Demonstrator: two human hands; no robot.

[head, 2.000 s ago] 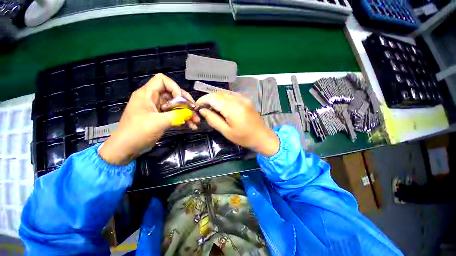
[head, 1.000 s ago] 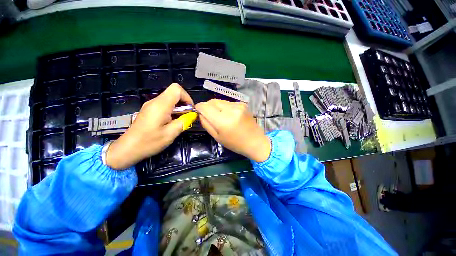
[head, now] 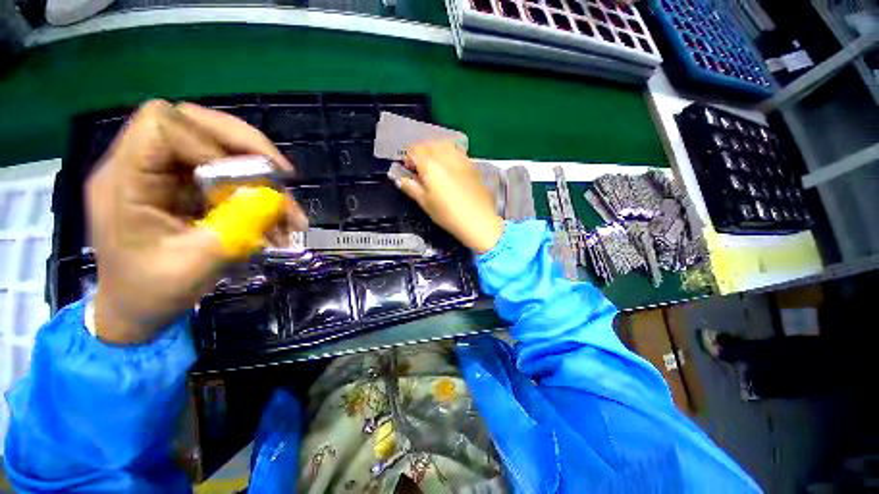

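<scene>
My left hand (head: 159,212) is raised over the left of the black blister tray (head: 246,318), slightly blurred. It holds a silver watch head (head: 236,171), with a yellow piece (head: 246,217) at the thumb just below it. A grey strap with a row of holes (head: 366,241) lies across the tray; its left end is hidden behind my left hand. My right hand (head: 448,188) is at the tray's upper right, its fingertips over a small grey strap half and the edge of flat grey straps (head: 395,133). Whether the fingers grip one is unclear.
Stacked grey straps (head: 519,193) and a loose strap pile (head: 646,217) lie to the right. A second black tray (head: 747,169) is at the right end. White grid trays (head: 554,53) and a blue tray (head: 708,48) stand at the back. A white tray (head: 24,232) is at far left.
My hands were together over the tray and have parted. My left hand has moved left and up with the watch head. My right hand has moved up to the grey straps.
</scene>
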